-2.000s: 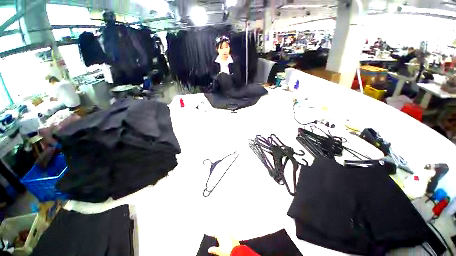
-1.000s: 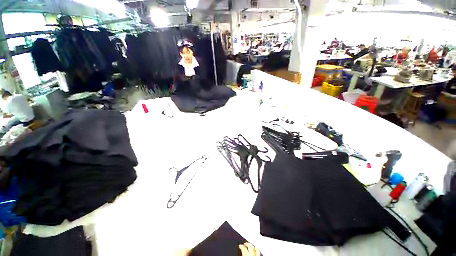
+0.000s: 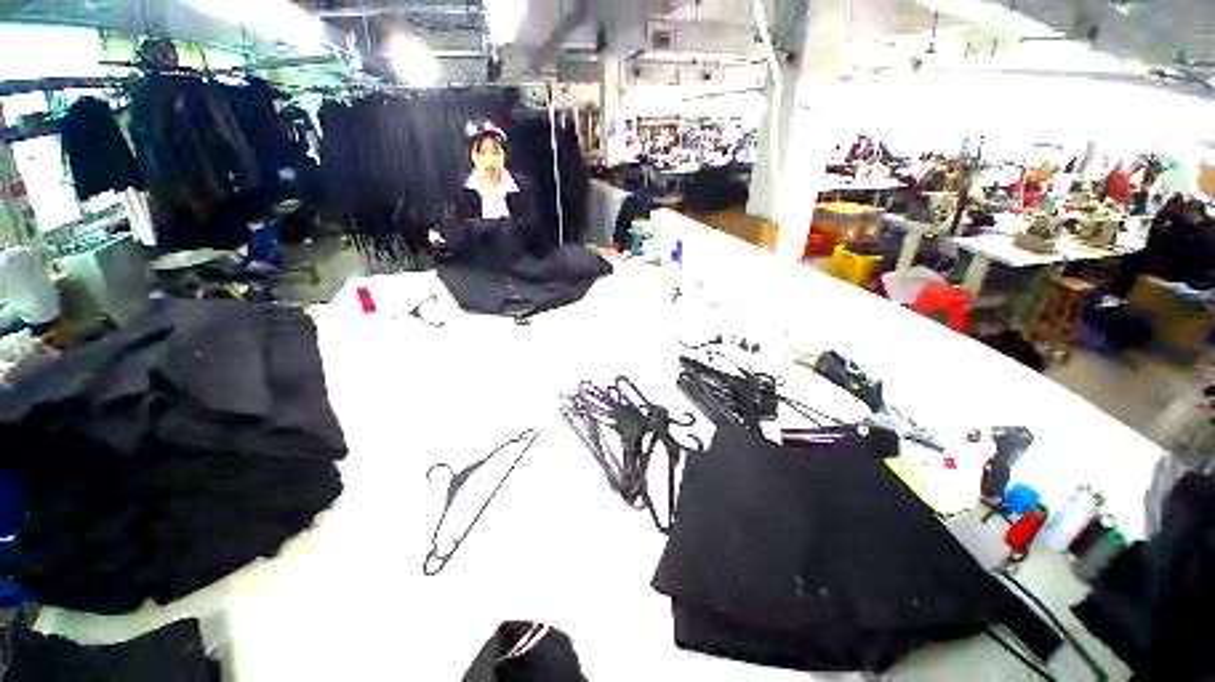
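Observation:
A black garment (image 3: pixel 522 656) shows at the bottom edge, bunched up, with a thin white strip or loop at its top. Most of it is cut off by the picture's edge. Neither my left hand nor my right hand is in view. A single thin black clothes hanger (image 3: pixel 477 496) lies on the white table (image 3: pixel 387 386) beyond the garment.
A loose black garment pile (image 3: pixel 173 440) is at left, a folded stack (image 3: pixel 113 656) at lower left. Bunched hangers (image 3: pixel 632 440) lie beside black shorts (image 3: pixel 813 546) at right. Thread spools (image 3: pixel 1025 530) and a gun-shaped tool (image 3: pixel 1002 460) are farther right. A person (image 3: pixel 490 193) is across the table.
The view has turned to the right. The black garment at the bottom went from flat, to a raised corner, to bunched with the white strip showing. The hand on it has left the picture.

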